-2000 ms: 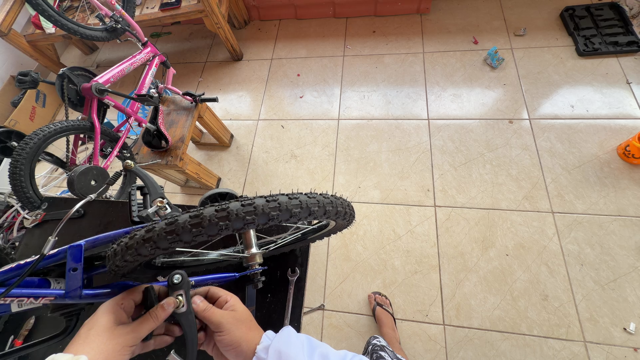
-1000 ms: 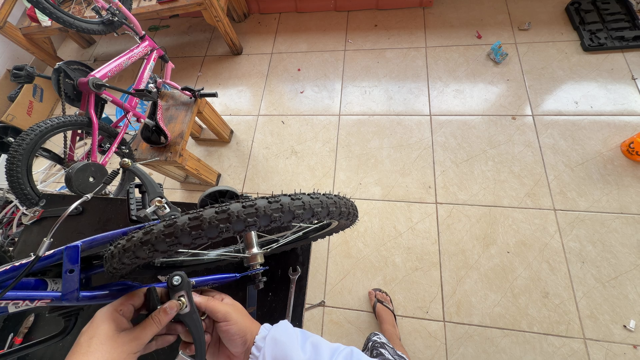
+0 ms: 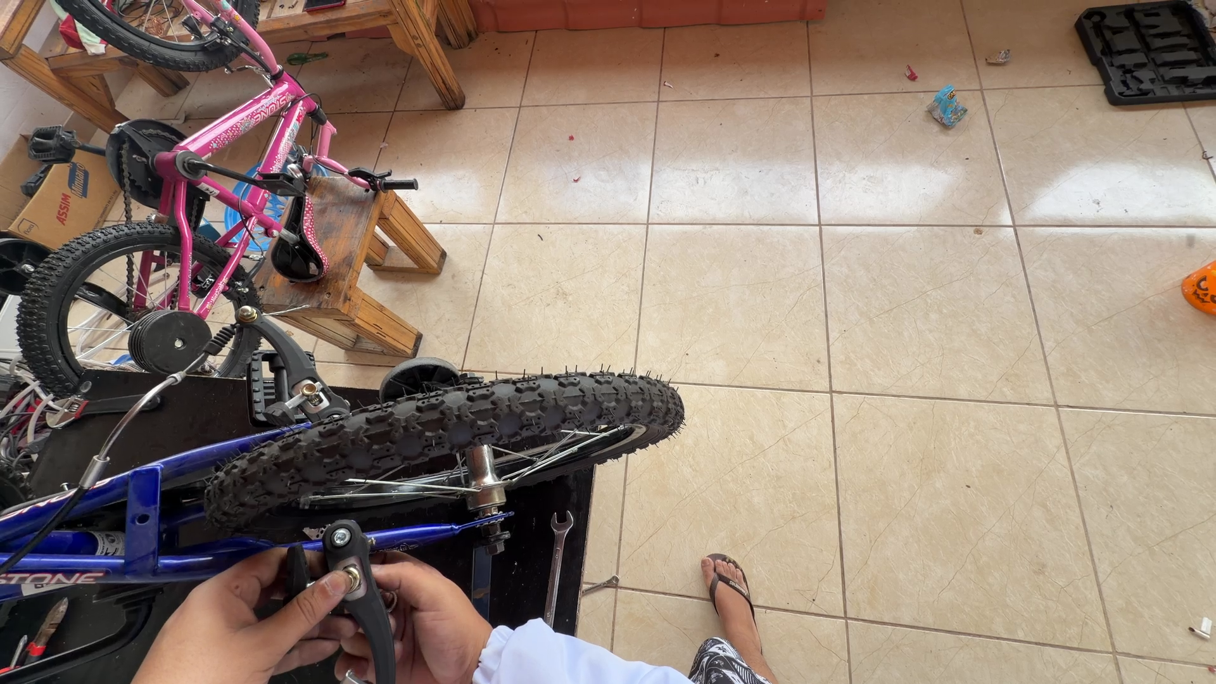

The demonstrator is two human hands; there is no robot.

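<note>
At the lower left, my left hand (image 3: 252,617) grips a black V-brake arm (image 3: 369,589), its thumb pressed on the metal bolt and washer. My right hand (image 3: 423,613) holds the same arm from the other side, fingers around its hardware. The arm stands by the blue bicycle frame (image 3: 190,560), beside its tube. Above the hands lies the wheel's knobby black tyre (image 3: 456,413), with a metal hub (image 3: 484,480) and spokes. Another black brake arm (image 3: 290,361), with a cable noodle (image 3: 133,418), sits on the tyre's far side. Fingertips behind the held arm are partly hidden.
A combination wrench (image 3: 558,570) lies on the black tabletop (image 3: 513,589). Beyond stand a pink bicycle (image 3: 233,133), a wooden stool (image 3: 347,247) and a cardboard box (image 3: 71,199). On the tiled floor lie a black tool-case tray (image 3: 1149,52) and a blue wrapper (image 3: 947,106). A sandalled foot (image 3: 730,584) shows below.
</note>
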